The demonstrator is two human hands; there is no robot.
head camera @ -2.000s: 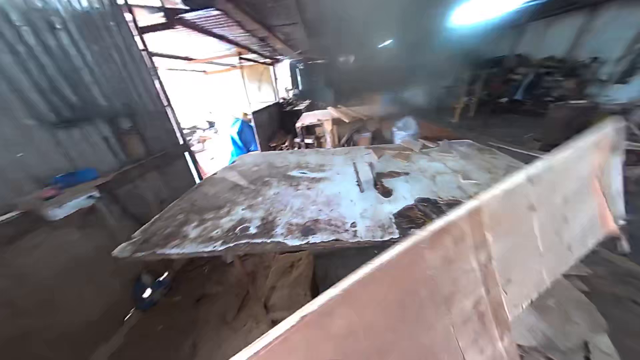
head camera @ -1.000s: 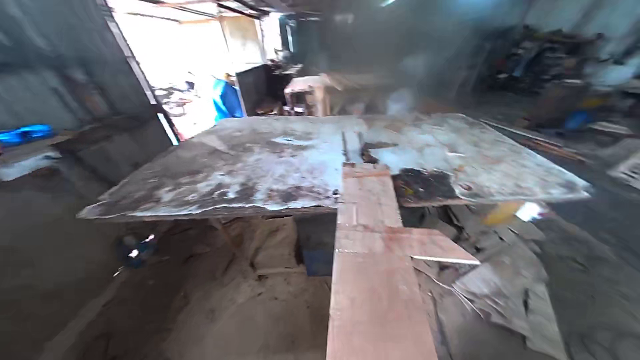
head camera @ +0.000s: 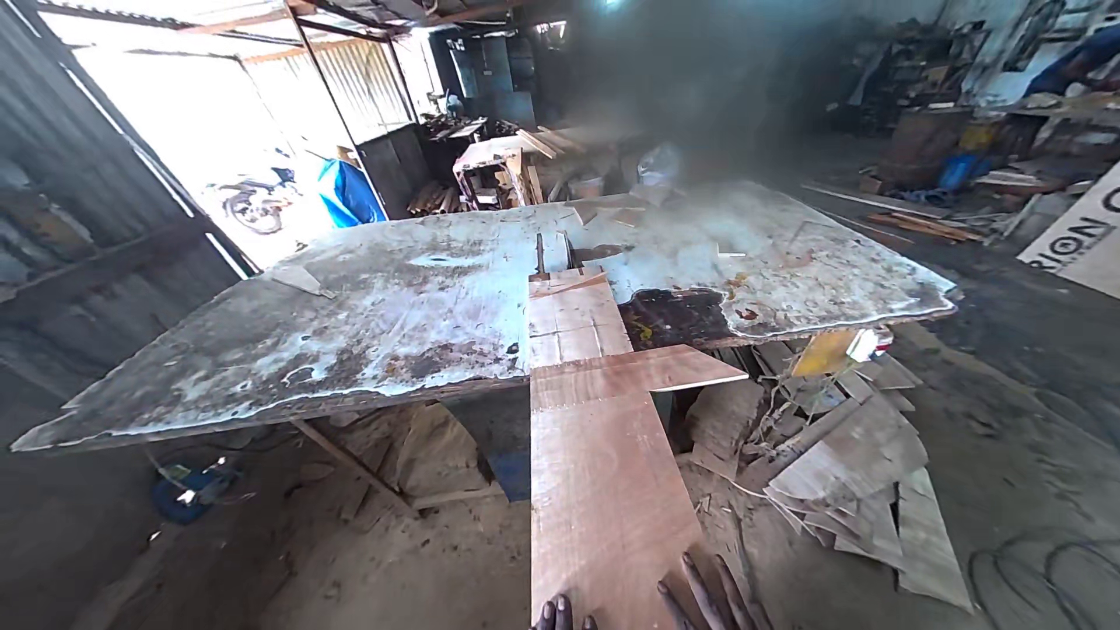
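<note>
A long plywood board (head camera: 604, 490) runs from the bottom of the view onto the worn worktable (head camera: 402, 297), its far end resting on the top. Across it lies a shorter plywood piece (head camera: 639, 372) with a pointed right end. At the bottom edge, fingertips of my left hand (head camera: 563, 614) touch the board's left side; the rest of that hand is out of frame. My right hand (head camera: 713, 599) lies with spread fingers at the board's right edge, partly cut off. Near the board's far end a slot (head camera: 553, 252) with dark upright parts shows in the tabletop.
Plywood offcuts (head camera: 857, 455) are piled under the table's right side, with cables (head camera: 1041, 569) on the floor farther right. A blue object (head camera: 188, 490) sits below the left side. Small scraps (head camera: 302, 280) lie on the tabletop. Behind stands a small table (head camera: 494, 153) with wood.
The board, slanted up across the right side two seconds ago, now lies lengthwise onto the table. Fingers of both hands have come into view at the bottom. The view has shifted.
</note>
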